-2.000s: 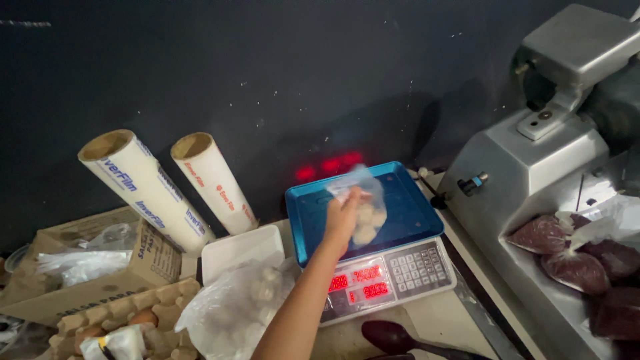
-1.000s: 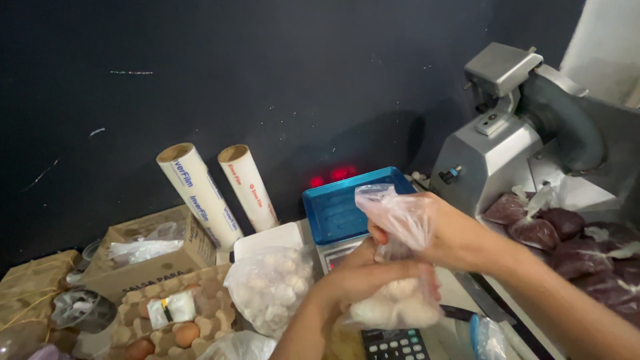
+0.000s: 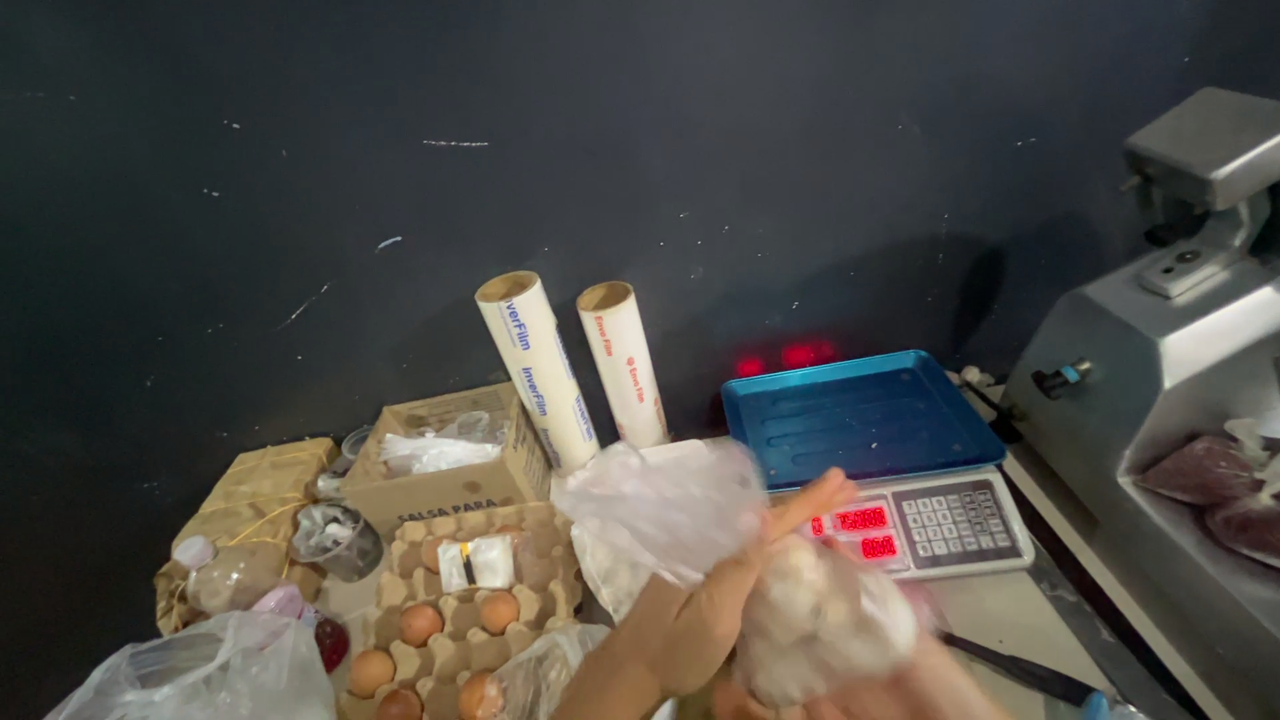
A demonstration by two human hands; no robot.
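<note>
A clear plastic bag of pale, rounded pieces (image 3: 825,620), blurred by motion, is between my hands at the lower middle. My left hand (image 3: 705,610) is on the bag's left side, its fingers stretched toward the scale. Below and to the right, my right hand (image 3: 890,690) is blurred and partly hidden; it supports the bag from beneath. The bag's loose top (image 3: 670,500) spreads to the left. Just behind stands a digital scale (image 3: 960,525) with a blue metal tray (image 3: 865,420) and a lit red display.
Two plastic film rolls (image 3: 545,385) (image 3: 625,370) lean on the dark wall. Leftward are a cardboard box (image 3: 450,490), an egg carton (image 3: 450,640) with eggs, a plastic cup (image 3: 338,545) and a plastic bag (image 3: 210,670). A metal slicer (image 3: 1130,330) stands at right, beside bagged dark red contents (image 3: 1190,470).
The bag was over the scale tray in one hand two seconds ago, then held in both hands in front of the scale. Its top now lies out to the left, and the view has swung.
</note>
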